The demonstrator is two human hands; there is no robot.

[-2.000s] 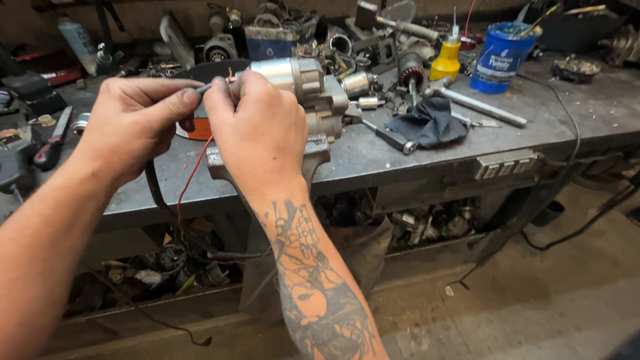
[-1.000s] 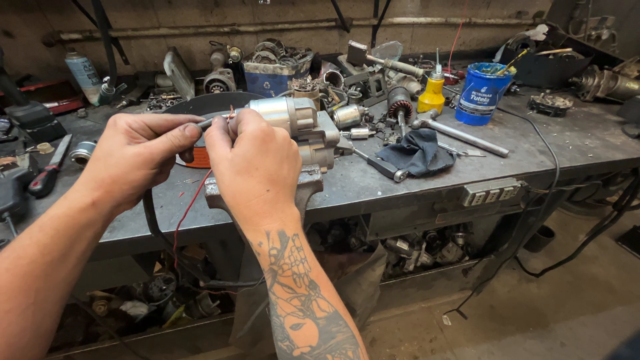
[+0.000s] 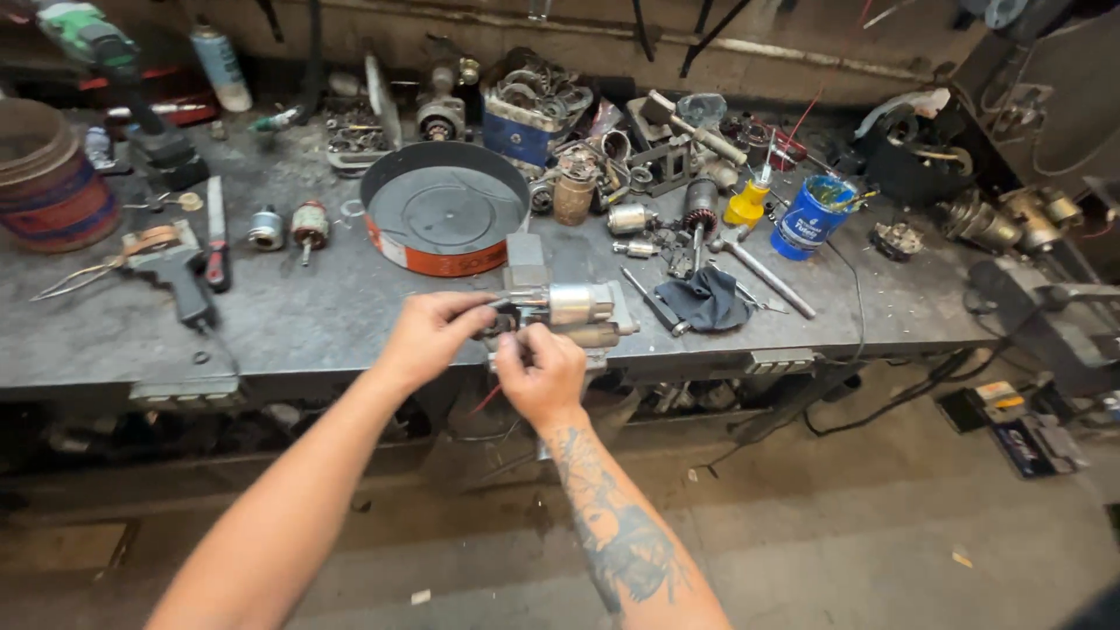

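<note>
A starter motor (image 3: 573,306) with a silver solenoid rests in a bench vise (image 3: 528,260) at the front edge of the workbench. My left hand (image 3: 448,328) is at the motor's left end, thumb and forefinger pinching a thin dark piece, perhaps a cable end. Just below and right of it, my right hand (image 3: 541,367) has its fingers curled at the same end of the motor; what lies between them is hidden. A thin red wire (image 3: 487,398) hangs beneath the hands.
Behind the vise stands a round orange and black tray (image 3: 446,258). A dark cloth (image 3: 707,300), ratchet (image 3: 656,302), hammer (image 3: 770,276), yellow bottle (image 3: 746,206) and blue tub (image 3: 809,223) are at right. A soldering gun (image 3: 179,276) and red-handled knife (image 3: 217,254) lie left.
The view has moved back and widened, showing more of the bench. My right hand has dropped from beside the left fingertips to slightly below them. My left hand still pinches at the motor's end.
</note>
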